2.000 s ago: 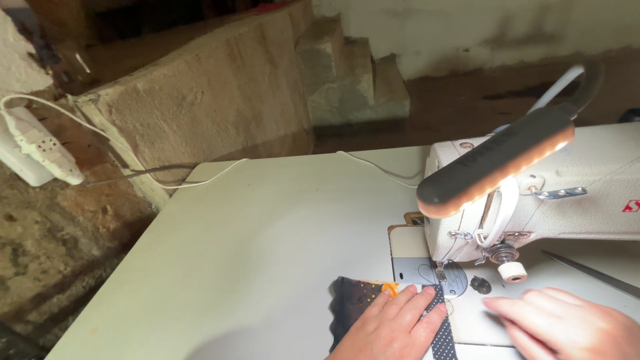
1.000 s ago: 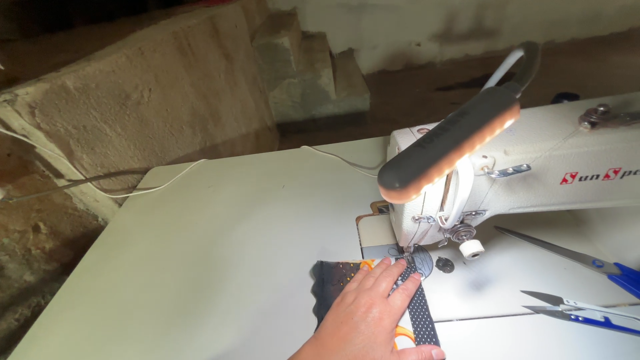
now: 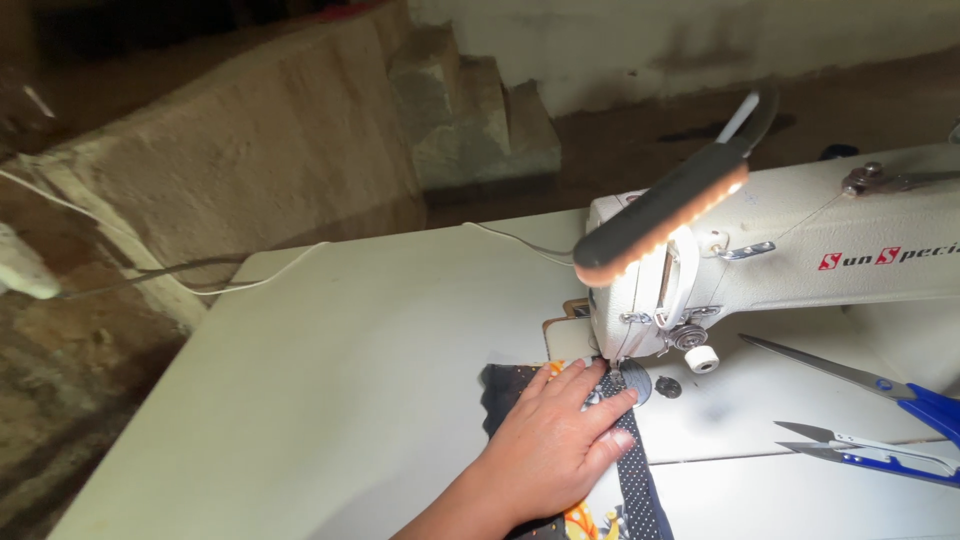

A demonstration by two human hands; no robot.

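My left hand lies flat, fingers spread, on a piece of printed fabric in dark, white and orange. Its fingertips rest just left of the needle area of a white sewing machine. A black strip with white dots runs along the fabric's right side, its far end at the presser foot. The thumb touches that strip. Part of the fabric is hidden under the hand. My right hand is out of view.
Large blue-handled scissors and thread snips lie on the right of the white table. A small dark round thing is beside the needle plate. A lit lamp hangs over the machine head. A white cable crosses the table's far edge.
My right hand, near the machine two seconds ago, has left the view. My left hand stays on the fabric, which now extends farther forward by the presser foot. The view has shifted to the right.
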